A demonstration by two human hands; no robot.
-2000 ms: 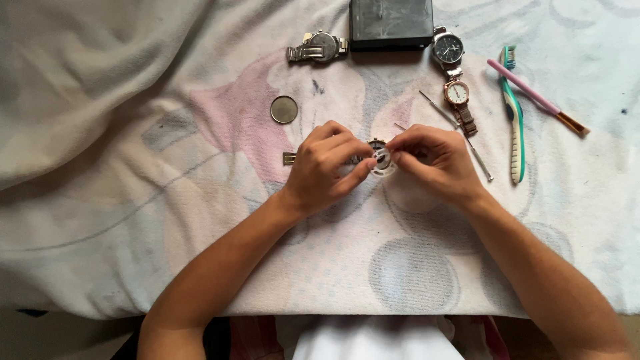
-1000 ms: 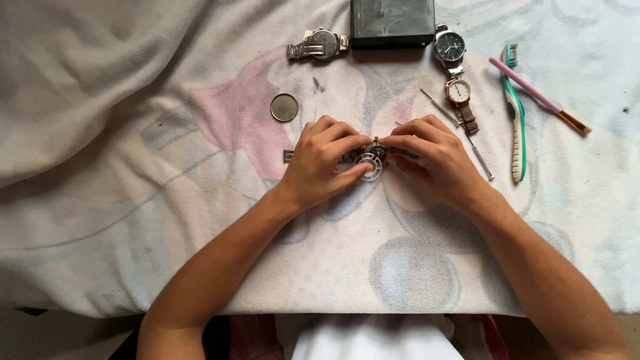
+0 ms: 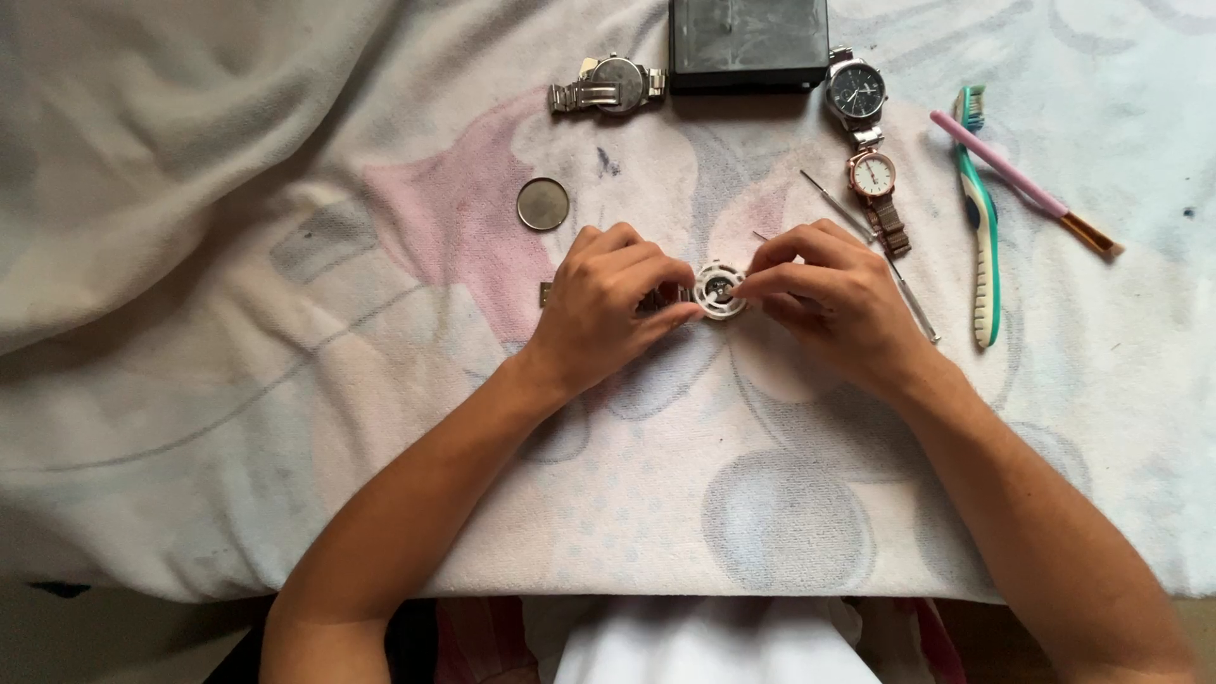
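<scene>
A wristwatch with its back off [image 3: 719,290] lies between my hands, a white ring around the dark movement inside its case. My left hand [image 3: 617,309] grips it from the left, thumb and fingers at the case edge and band, and hides most of the metal band; a piece of the clasp [image 3: 544,294] shows left of the hand. The fingertips of my right hand [image 3: 831,294] touch the ring's right side; whether they pinch a small part is not visible. A round metal case back [image 3: 542,204] rests on the cloth, up and left of my left hand.
Across the back are a steel watch face down [image 3: 617,85], a black box [image 3: 749,43] and a black-dialled watch [image 3: 856,90]. A rose-gold-toned watch [image 3: 872,176], a thin screwdriver [image 3: 914,302], a toothbrush [image 3: 983,228] and a pink-handled brush [image 3: 1016,176] lie at right on the patterned cloth [image 3: 608,532].
The white ring was tilted at the near side of the watch one second ago; it now lies around the movement. My right hand has shifted slightly, its fingers now at the ring's right side.
</scene>
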